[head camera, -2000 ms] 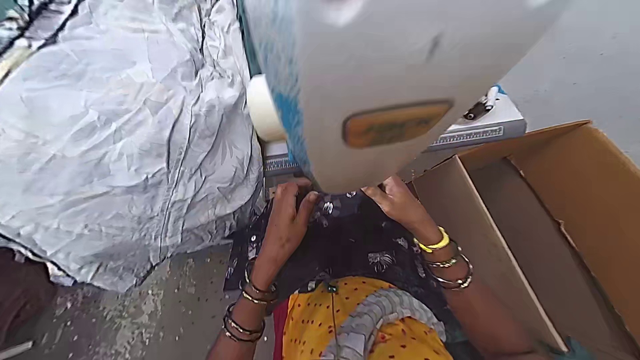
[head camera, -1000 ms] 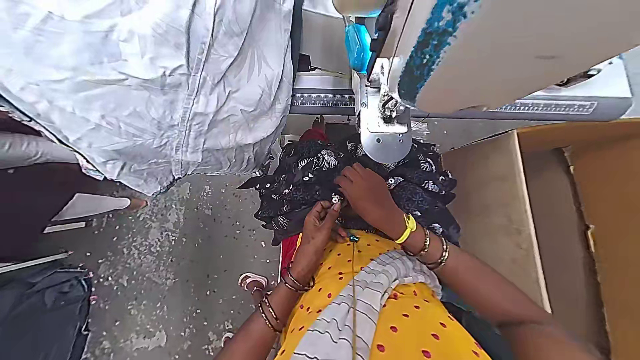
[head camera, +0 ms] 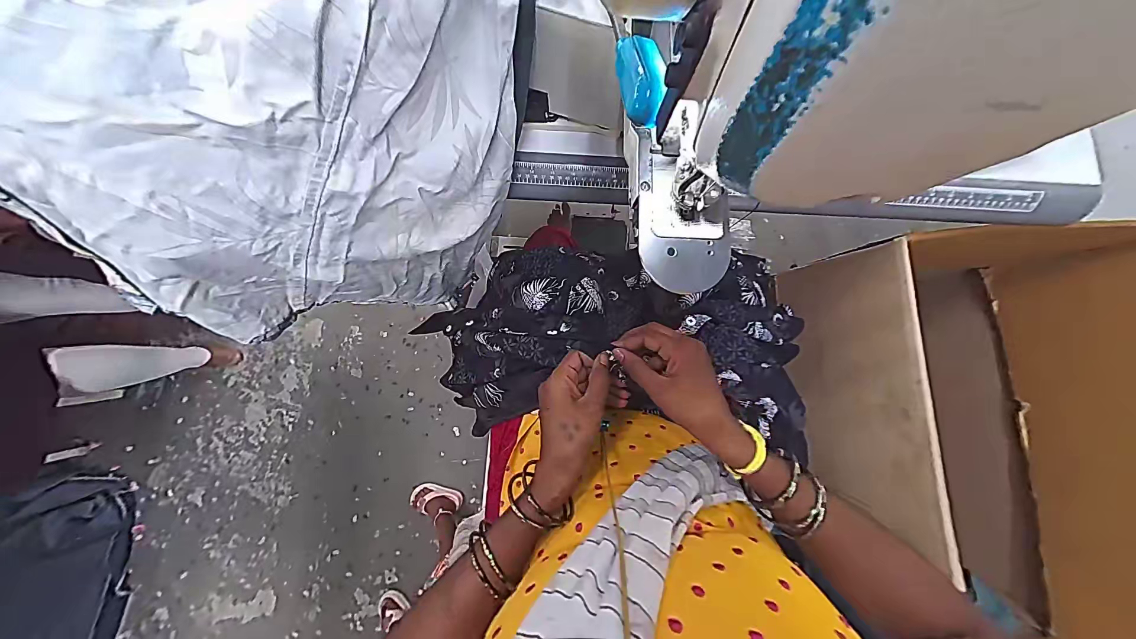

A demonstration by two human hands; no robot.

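Observation:
A black garment with white printed motifs lies bunched across my lap, below the rounded metal bed end of a sewing machine. My left hand pinches a small piece of the black cloth between thumb and fingers. Close against it, my right hand holds the same small piece with its fingertips. What exactly lies between the fingertips is too small to tell. The needle and presser foot area stands above the cloth, away from both hands.
Pale patterned fabric hangs over the left side. An open cardboard box stands at the right. The white machine head covers the upper right. Another person's sandalled foot shows on the speckled floor, and dark cloth lies at lower left.
My view has shifted, uncovering the machine's bed end. My hands, apart on the black cloth two seconds ago, are now together at one small spot of it.

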